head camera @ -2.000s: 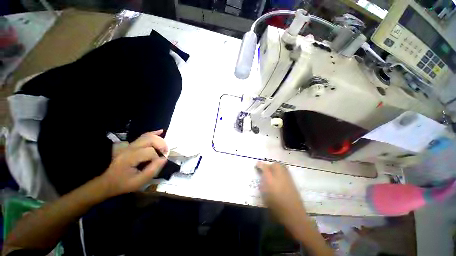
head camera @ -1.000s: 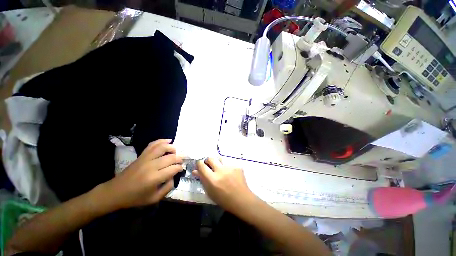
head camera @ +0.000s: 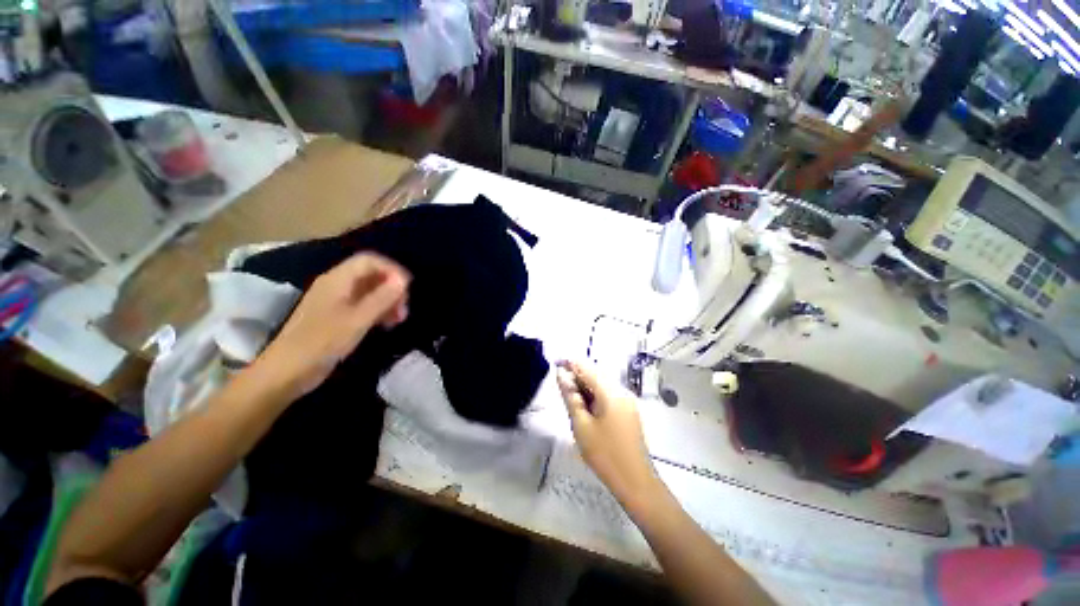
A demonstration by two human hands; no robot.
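The black garment (head camera: 468,266) lies heaped left of the sewing machine (head camera: 817,308) and hangs over the table's front edge. White cloth (head camera: 456,420) of it lies flat on the table in front, and more white cloth (head camera: 213,343) shows at its left side. My left hand (head camera: 344,314) is above the garment, fingers curled and blurred; whether it holds anything is unclear. My right hand (head camera: 598,408) is just right of the garment, left of the presser foot (head camera: 643,374), thumb and fingers close together; I cannot tell if something small is between them.
A lamp (head camera: 670,255) stands left of the machine head. The control panel (head camera: 995,231) is at top right. White paper (head camera: 989,417) hangs on the machine, with a pink object (head camera: 985,577) below. Brown board (head camera: 267,213) and another machine (head camera: 71,166) are at left.
The view has tilted up and turned left. My hands, together at the table's front edge a second ago, are now apart, the left raised over the garment. The white cloth now lies spread in front.
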